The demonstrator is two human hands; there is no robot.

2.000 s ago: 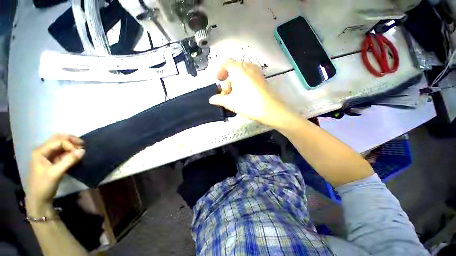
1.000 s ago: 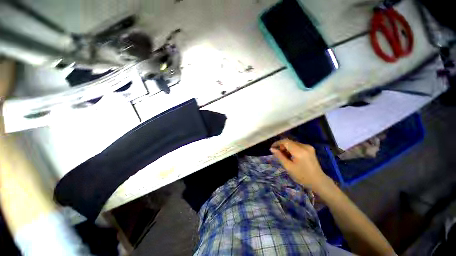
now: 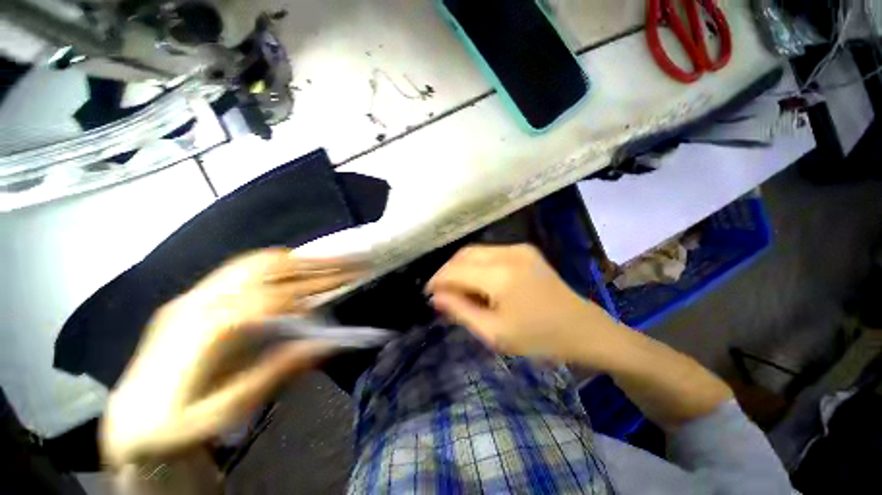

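Observation:
The black fabric piece [image 3: 222,227] lies slightly curved on the machine table, its right end folded over a darker flap. My left hand [image 3: 218,353] is blurred, over the near edge and lower part of the fabric, with a narrow grey-white strip [image 3: 343,334] between its fingers. My right hand [image 3: 513,300] is above my lap, off the table edge, fingers curled and tips close together; I cannot tell whether they pinch anything. The white slotted strip [image 3: 116,166] lies at the left, its right end beside the presser foot area [image 3: 259,101].
A phone in a teal case [image 3: 527,63] and red-handled scissors [image 3: 689,37] lie on the table [image 3: 464,160]. Thread ends lie right of the foot. Below the edge at right are white paper [image 3: 691,198] and a blue crate [image 3: 711,276] with scraps. Machine parts stand upper left.
My left hand has come from the left edge towards the middle, now with a grey-white strip. My right hand has moved slightly left. The fabric was released earlier and lies on the table.

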